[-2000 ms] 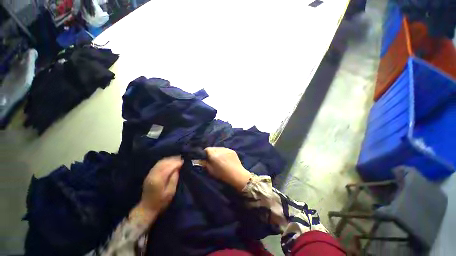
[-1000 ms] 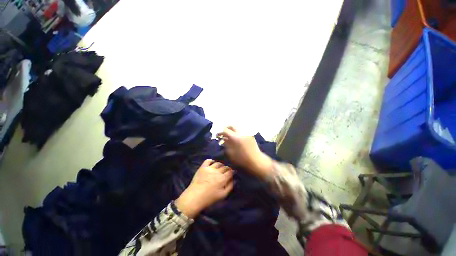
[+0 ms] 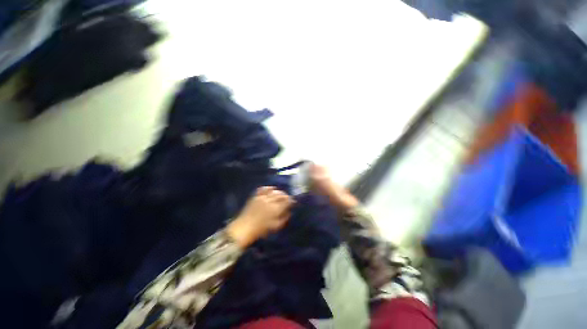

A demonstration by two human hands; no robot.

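Dark navy garments [image 3: 212,160] lie heaped on the pale table in front of me. My left hand [image 3: 265,209] grips a piece of the navy cloth near the middle of the view. My right hand [image 3: 320,182] holds the upper edge of the same piece, close to the table's right edge. A small white patch [image 3: 300,178], likely a label, shows between my hands. Another white patch [image 3: 198,137] lies on the heap. The view is blurred, and my fingertips are partly unclear.
The pale table [image 3: 309,77] stretches ahead. A black garment bundle [image 3: 87,61] lies on it at the upper left. On the right, beyond the table's edge, stand a blue bin [image 3: 476,199], an orange bin [image 3: 547,119] and a grey chair [image 3: 483,289].
The view has swung, so the bins and chair appear shifted left. My hands stay close together at the cloth, and the white patch between them now shows more. The cloth near my right hand is raised.
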